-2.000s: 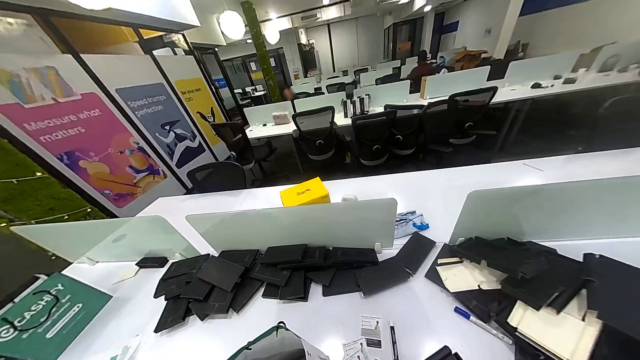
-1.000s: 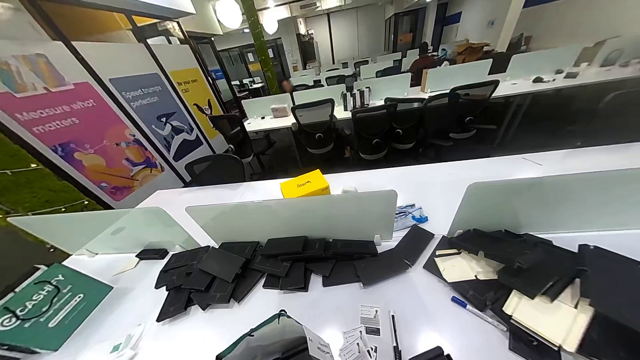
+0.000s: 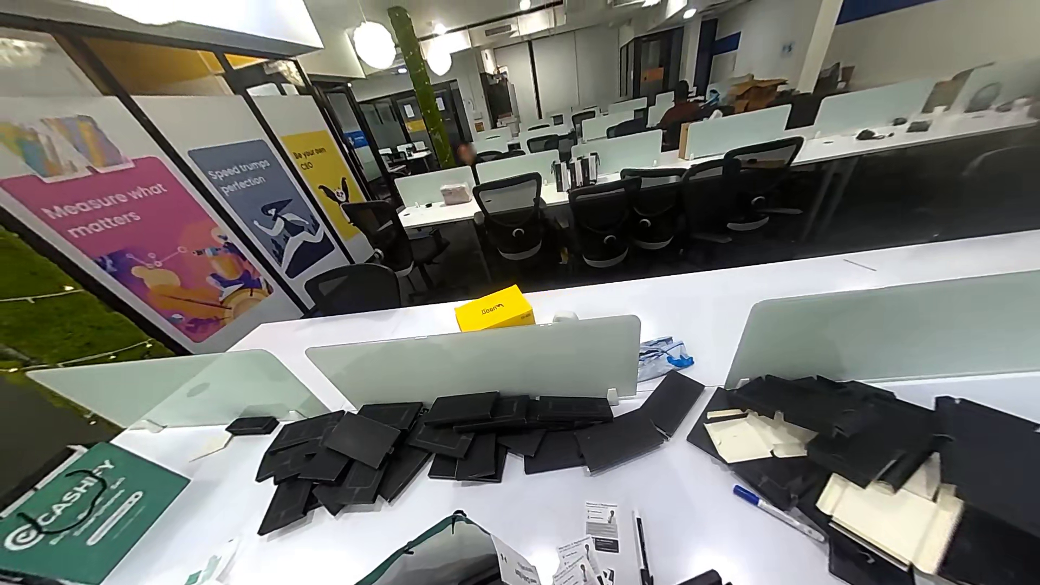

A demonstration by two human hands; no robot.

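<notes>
Neither my left hand nor my right hand shows in the head view. Flat black cardboard boxes (image 3: 361, 439) lie heaped across the white desk, in front of a frosted glass divider (image 3: 479, 357). On the right is a pile of unfolded black cartons (image 3: 869, 431), some with their cream insides (image 3: 890, 516) showing. A blue-and-white marker (image 3: 778, 513) rests beside that pile. At the bottom edge stands an open bag with a dark green rim (image 3: 431, 552), dark items inside. Printed leaflets (image 3: 601, 526) and a black pen (image 3: 643, 548) lie to its right.
A green paper bag (image 3: 93, 512) lies at the left desk edge. One small black box (image 3: 252, 425) sits by the left divider (image 3: 187, 390). Beyond the dividers are a yellow box (image 3: 495, 309) and a crumpled plastic packet (image 3: 665, 357). Office chairs (image 3: 512, 215) and a distant person (image 3: 681, 110) are farther back.
</notes>
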